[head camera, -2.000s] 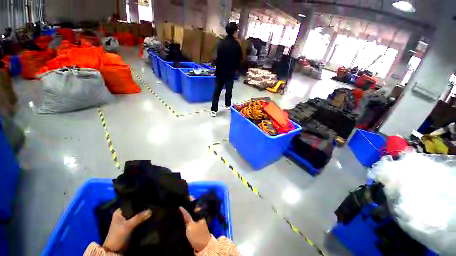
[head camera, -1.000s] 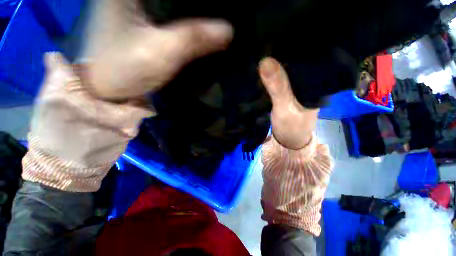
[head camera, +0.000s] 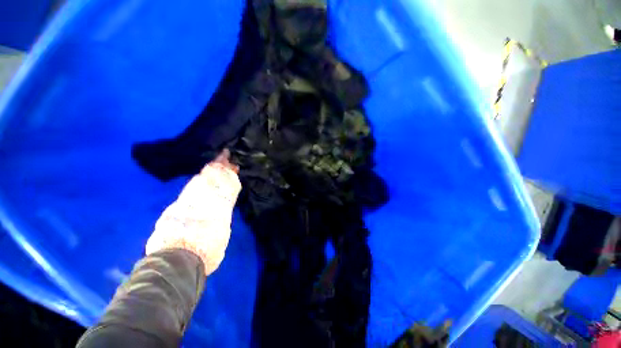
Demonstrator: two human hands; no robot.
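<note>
The blue plastic bin fills most of the view, seen from above into its inside. Limp dark camouflage sewn pieces lie in a heap down its middle, with black parts hanging towards the bottom edge and one black strip reaching left. My left hand is at the left side of the heap. Its fingers are mostly hidden in the dark fabric, so its grip does not show. A bit of camouflage fabric shows at the bottom edge. My right hand is not in view.
Another blue bin stands at the right, with dark pieces below it. Yellow-black tape marks the grey floor at upper right. More blue bins and something red show at lower right.
The dark bundle held in both hands is no longer seen held up. The view now looks down into the bin, my left hand reaches into it, and my right hand has left the picture.
</note>
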